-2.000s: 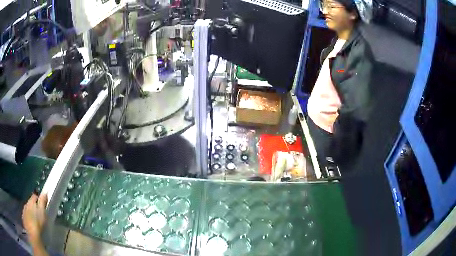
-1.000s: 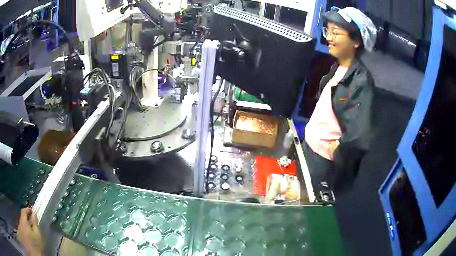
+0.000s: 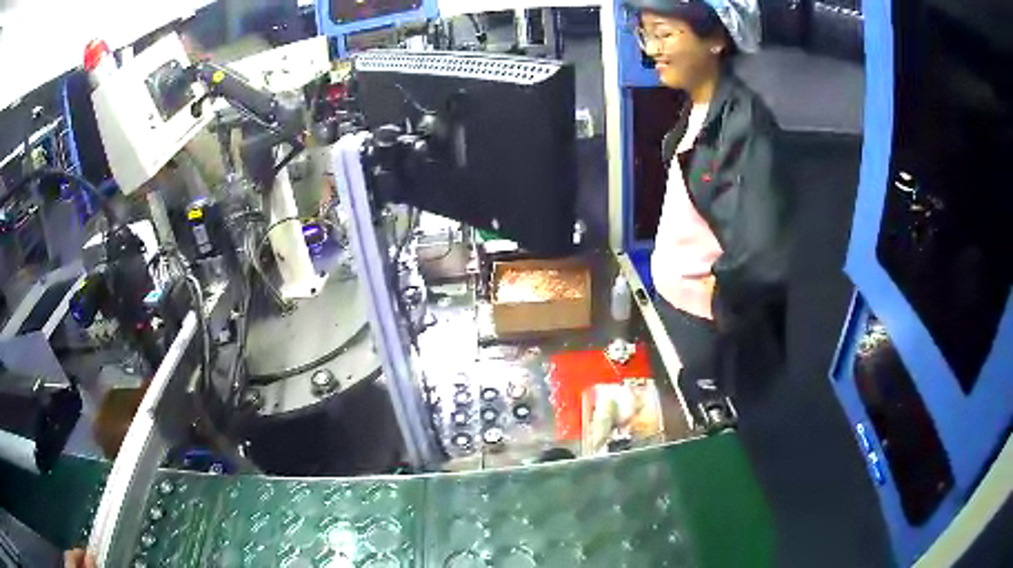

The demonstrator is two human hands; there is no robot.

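Observation:
Clear blister trays [image 3: 555, 516] with round pockets lie on the green conveyor belt [image 3: 722, 505]. The tray at the left end holds small round parts [image 3: 156, 521]. My left hand [image 3: 78, 557] shows only as fingertips at the bottom left edge, against the lower end of the silver machine frame bar [image 3: 131, 466]; the rest of it is cut off, so its grip cannot be told. My right hand is not in view.
Behind the belt are a grey rotary table [image 3: 300, 344], an upright aluminium profile [image 3: 383, 300], a black monitor [image 3: 478, 144], a carton [image 3: 541, 316] of copper-coloured parts, round parts on the bench [image 3: 491, 413] and a red mat [image 3: 569, 383]. A person [image 3: 711, 200] stands at the right.
The camera view has tilted up and turned right, so the belt sits lower in the picture. My left hand has slipped mostly out of the bottom edge, still at the frame bar.

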